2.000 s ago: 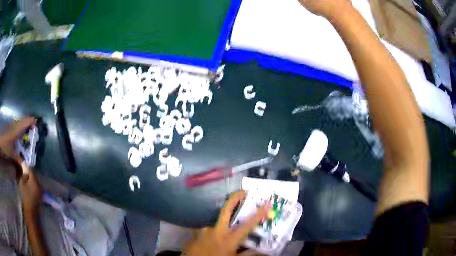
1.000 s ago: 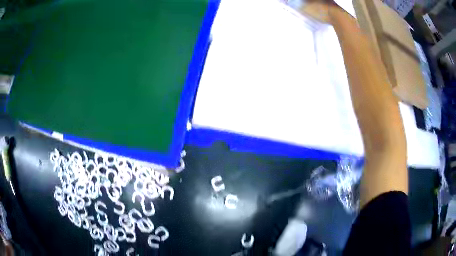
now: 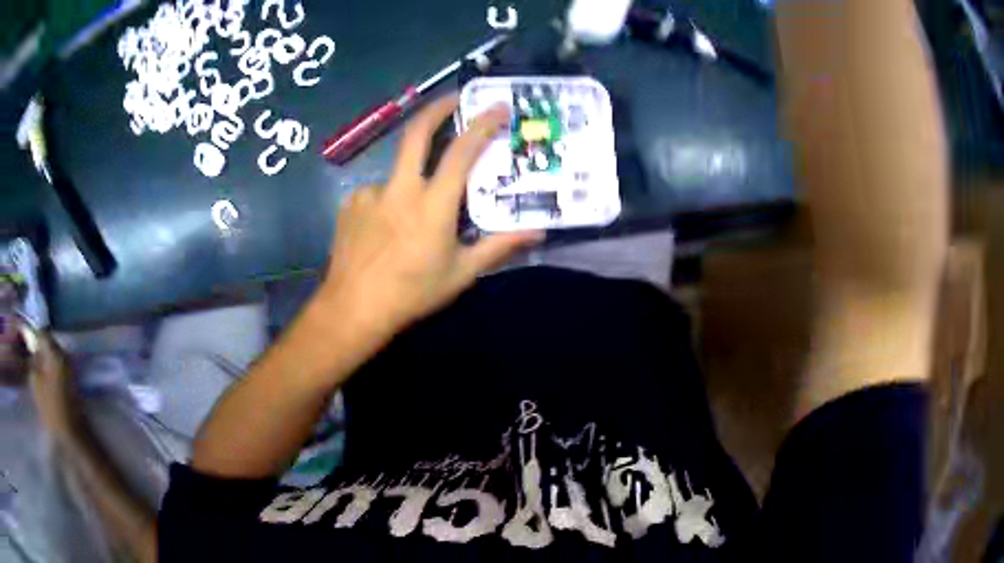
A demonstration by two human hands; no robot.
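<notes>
The white square socket housing [image 3: 600, 165] lies at the table's front edge, open side up, with a green circuit board [image 3: 537, 133] and a yellow part inside. My left hand [image 3: 413, 225] holds its left side, with the thumb along the lower edge and a fingertip over the upper left interior. My right forearm reaches up the right side, blurred; my right hand is cut off by the top edge. I cannot tell what it holds.
A red-handled screwdriver [image 3: 369, 132] lies left of the housing. White U-shaped clips [image 3: 198, 72] are piled further left. A mallet [image 3: 598, 19] is at the top edge, another [image 3: 68, 198] far left, near another person's hand [image 3: 17, 341].
The view has tilted down from the trays to the housing and my torso. My left hand and the housing are back in view. My right hand has left the picture at the top.
</notes>
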